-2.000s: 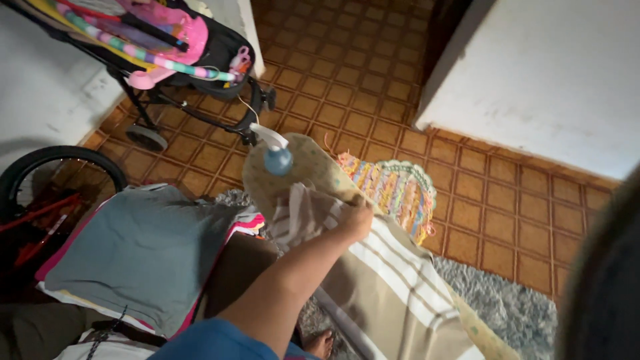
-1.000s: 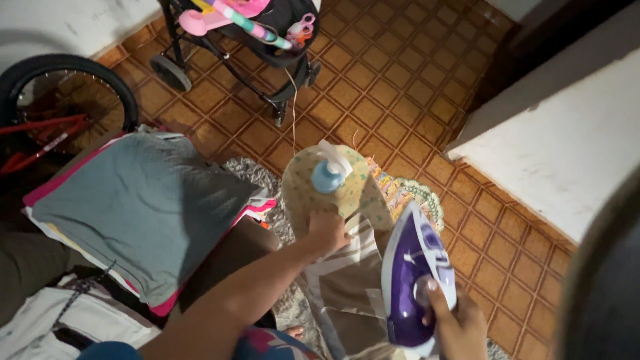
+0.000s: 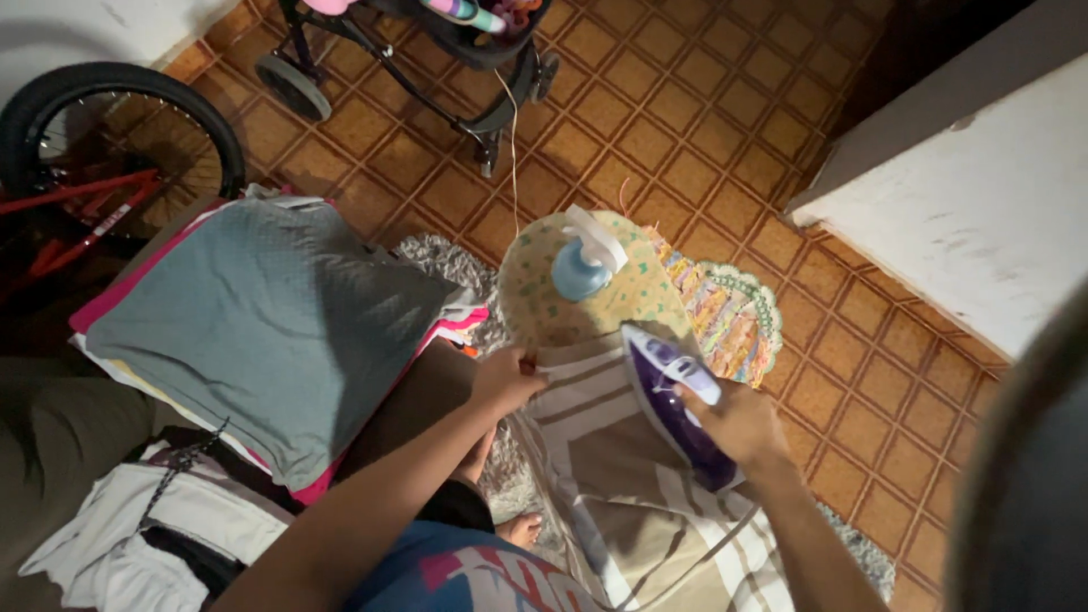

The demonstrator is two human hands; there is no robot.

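A beige and white striped cloth (image 3: 612, 450) lies over an ironing board with a patterned yellowish cover (image 3: 535, 280). My left hand (image 3: 508, 381) pinches the cloth's upper left corner at the board's left edge. In my right hand (image 3: 739, 425) is the handle of a purple and white clothes iron (image 3: 680, 399), which rests on the striped cloth with its tip toward the board's rounded end. A light blue spray bottle with a white trigger head (image 3: 581, 269) stands on that end, beyond the cloth.
Folded clothes with a grey one on top (image 3: 255, 331) are piled at left, with white clothing (image 3: 170, 527) nearer me. A bicycle wheel (image 3: 223, 127) and a stroller (image 3: 416, 93) stand farther off. A cord (image 3: 514, 161) hangs beyond the board. Rugs lie on the tiled floor; a wall (image 3: 969, 195) is at right.
The iron, above the board's right side a second ago, is now down on the cloth in my right hand. The cloth's end lies straighter across the board, its corner in my left hand.
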